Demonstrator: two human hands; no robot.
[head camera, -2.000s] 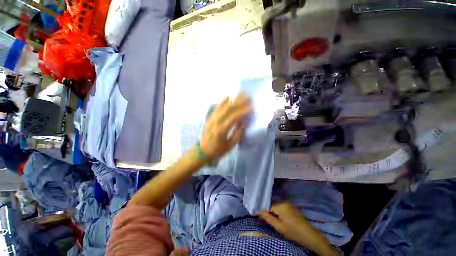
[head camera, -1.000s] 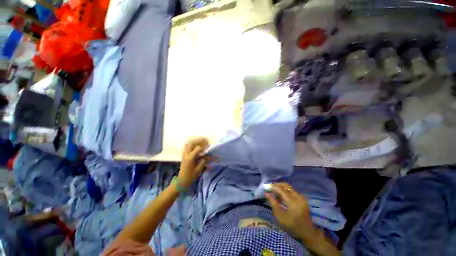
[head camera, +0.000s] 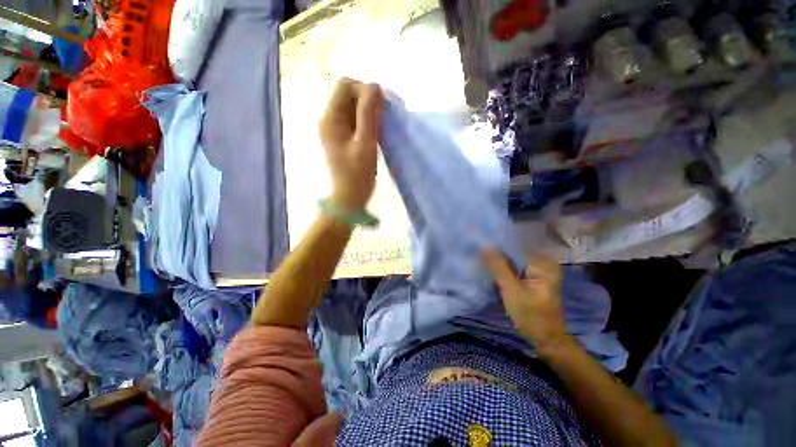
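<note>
A light blue shirt piece (head camera: 449, 201) is stretched at a slant in front of the sewing machine, slightly blurred. My left hand (head camera: 353, 131) is raised over the pale table and pinches the piece's upper left corner. My right hand (head camera: 531, 292) is at the table's front edge and grips the piece's lower right edge between thumb and fingers. The needle area (head camera: 502, 127) lies just right of the cloth under a bright lamp. Whether the cloth touches it I cannot tell.
The sewing machine (head camera: 611, 96) stands right, with a white measuring tape (head camera: 650, 225) on its bed. Grey-blue cloth (head camera: 249, 148) and light blue waiting pieces (head camera: 183, 188) lie left, beside a red plastic bag (head camera: 109, 100). Blue cloth is heaped lower right (head camera: 733, 349) and lower left.
My left hand has moved up and away from the table's front edge, lifting the cloth corner. My right hand has moved a little up and right. The cloth has gone from hanging flat to a slanting stretch.
</note>
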